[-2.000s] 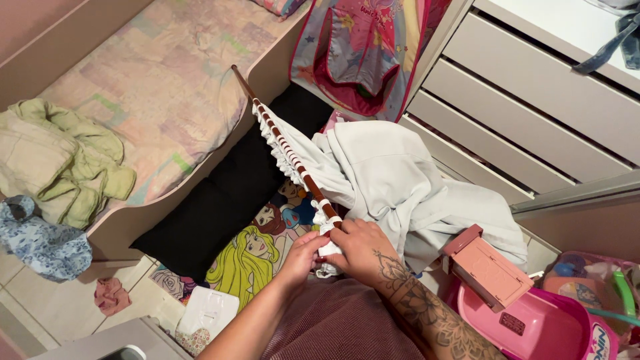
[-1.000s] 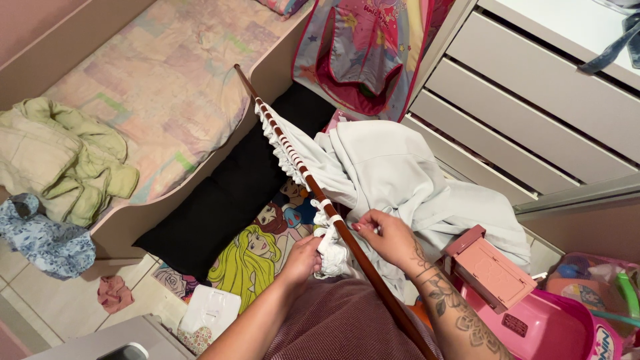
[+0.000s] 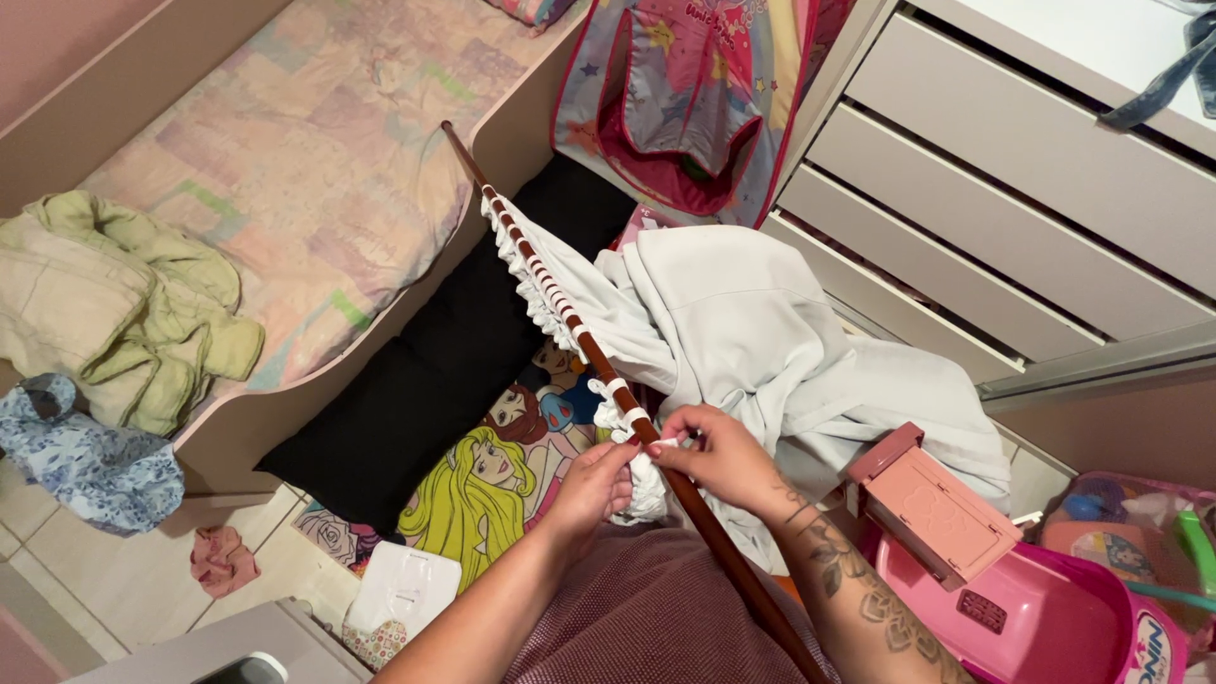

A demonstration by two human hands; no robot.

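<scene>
A brown curtain rod (image 3: 608, 366) runs diagonally from the bed's edge down past my waist. White loops of a pale curtain (image 3: 750, 313) are threaded along its upper part, and the cloth spreads to the right over the floor. My left hand (image 3: 594, 484) pinches the curtain's white gathered edge just left of the rod. Across the rod, my right hand (image 3: 717, 456) grips a white loop of that edge with thumb and fingers. Bunched white fabric (image 3: 646, 489) hangs below both hands.
A bed (image 3: 313, 171) with crumpled green cloth (image 3: 142, 304) stands left. Beside it lie a black cushion (image 3: 427, 351) and a cartoon-print mat (image 3: 494, 475). White drawers (image 3: 959, 180) stand at the upper right, a play tent (image 3: 684, 104) between. A pink tub (image 3: 1026, 617) holds a pink toy box (image 3: 940, 513).
My right hand was off the rod one second ago and has come back to the white edge beside my left hand. The rod's lower end, hidden two seconds ago, now shows below my hands.
</scene>
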